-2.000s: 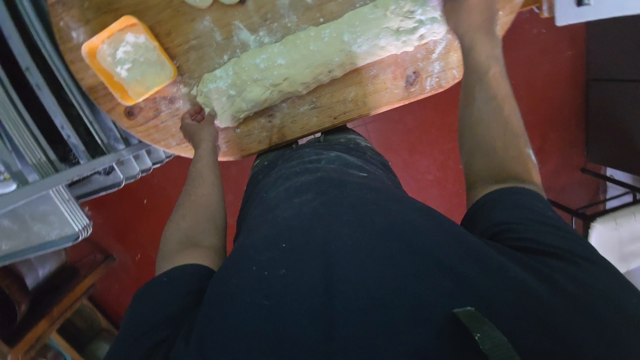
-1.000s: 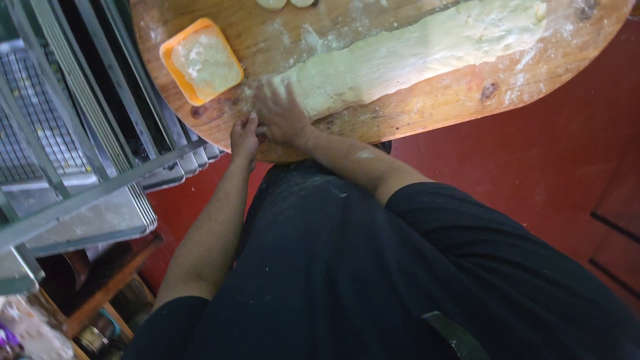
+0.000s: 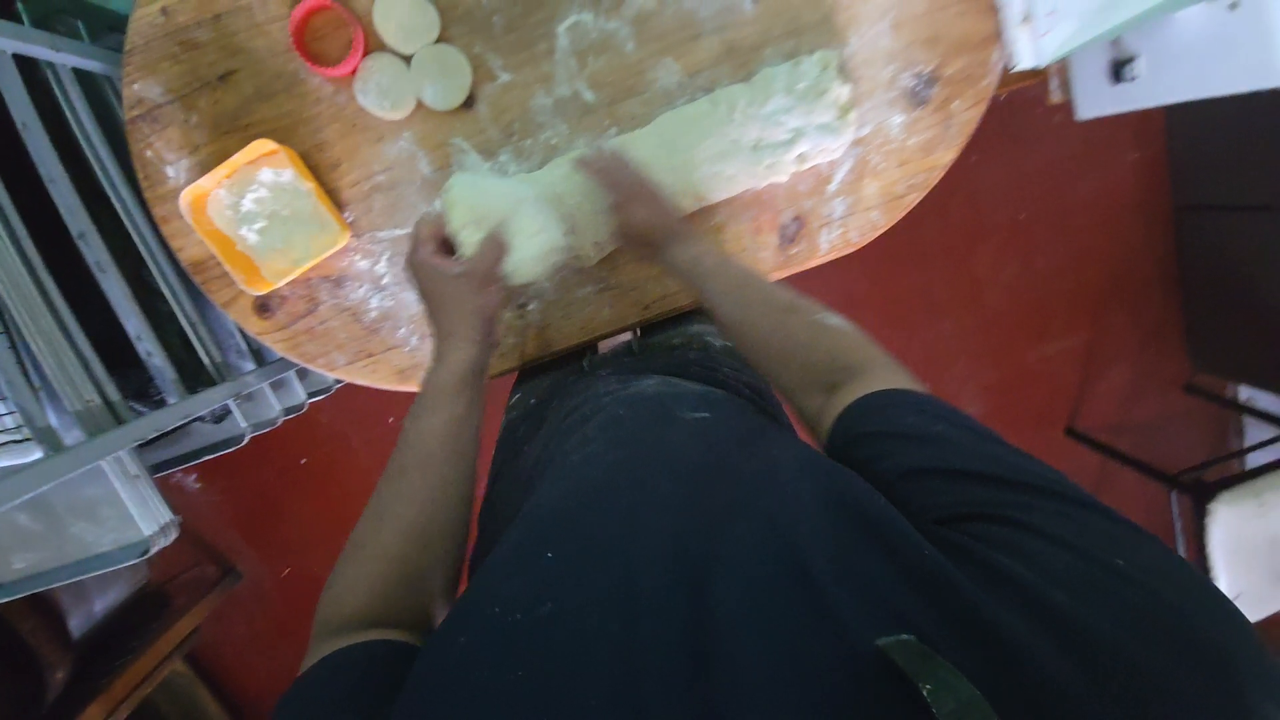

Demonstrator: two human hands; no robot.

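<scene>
A long, floured strip of dough [image 3: 740, 135] lies across the wooden tabletop [image 3: 620, 300]. My left hand [image 3: 458, 280] grips the near left end of the dough between thumb and fingers, and that end looks bunched and blurred. My right hand [image 3: 635, 205], blurred by motion, is over the middle of the strip; whether its fingers press or hold the dough is not clear. Left of my left hand stands an orange square container [image 3: 325, 200] with flour [image 3: 270, 215] in it. Farther back lie a red ring cutter [image 3: 350, 60] and three dough rounds [image 3: 440, 76].
Metal racks with trays [image 3: 130, 250] stand close to the table's left edge. A white surface [image 3: 1180, 60] lies beyond the table at the upper right. A chair with a pale seat [image 3: 1245, 545] stands at the far right on the red floor [image 3: 1000, 290].
The left end of the dough, flat a second ago, is now lifted and bunched. My right hand has moved from beside my left hand to the middle of the strip. The view has shifted.
</scene>
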